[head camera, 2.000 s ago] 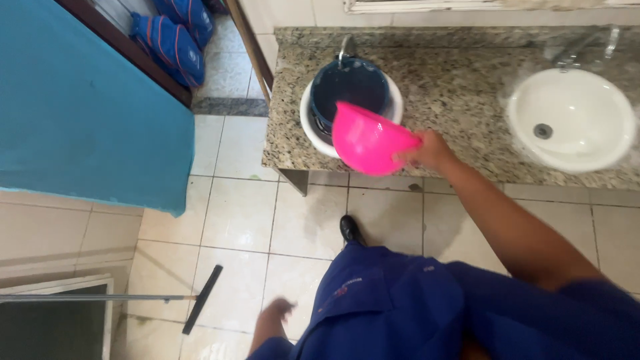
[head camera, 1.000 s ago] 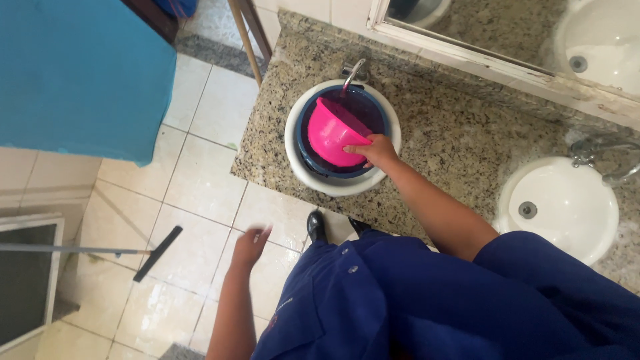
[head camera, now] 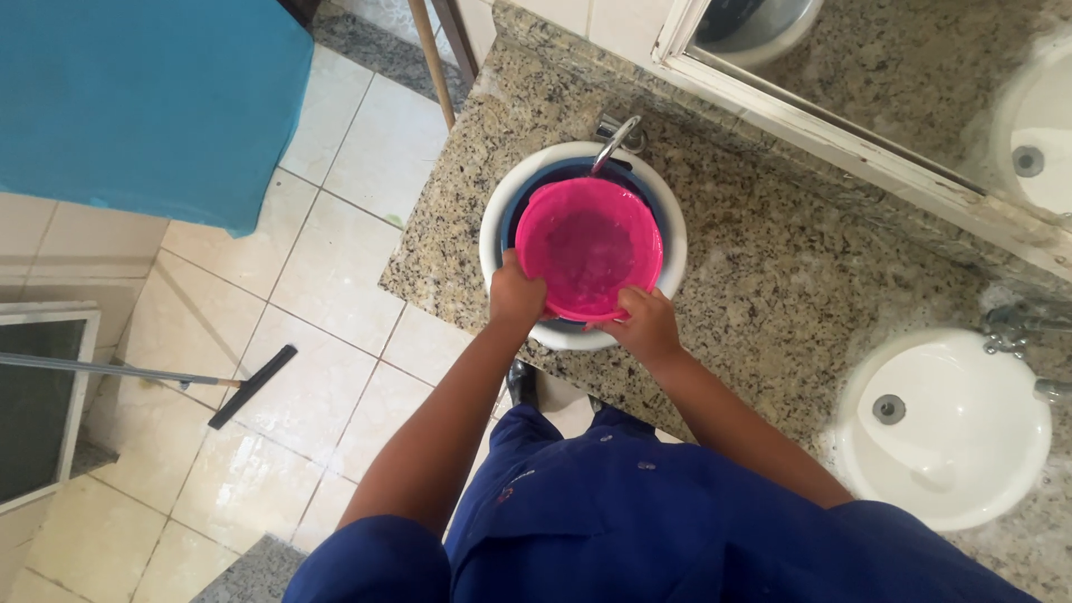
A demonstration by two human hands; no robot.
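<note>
A pink plastic bowl point(head camera: 590, 243) with water in it is held level under the chrome faucet point(head camera: 617, 144). My left hand point(head camera: 517, 289) grips its rim at the lower left. At the lower right of the same rim, my right hand point(head camera: 645, 322) has hold of it. Beneath the bowl is a dark blue bucket or basin point(head camera: 512, 222), mostly hidden, standing inside the white round sink point(head camera: 496, 188). The faucet's spout reaches over the bowl's far rim.
The speckled granite counter point(head camera: 754, 276) carries a second white sink point(head camera: 955, 452) at the right. A framed mirror point(head camera: 879, 92) is behind. A floor squeegee point(head camera: 253, 387) rests on the tiles at left; a wooden pole point(head camera: 433, 63) leans by the counter's end. Teal cloth or panel point(head camera: 151, 100) occupies the upper left.
My left hand has come from beside the body onto the bowl's rim. The bowl, tilted in my right hand before, is now level and holds water.
</note>
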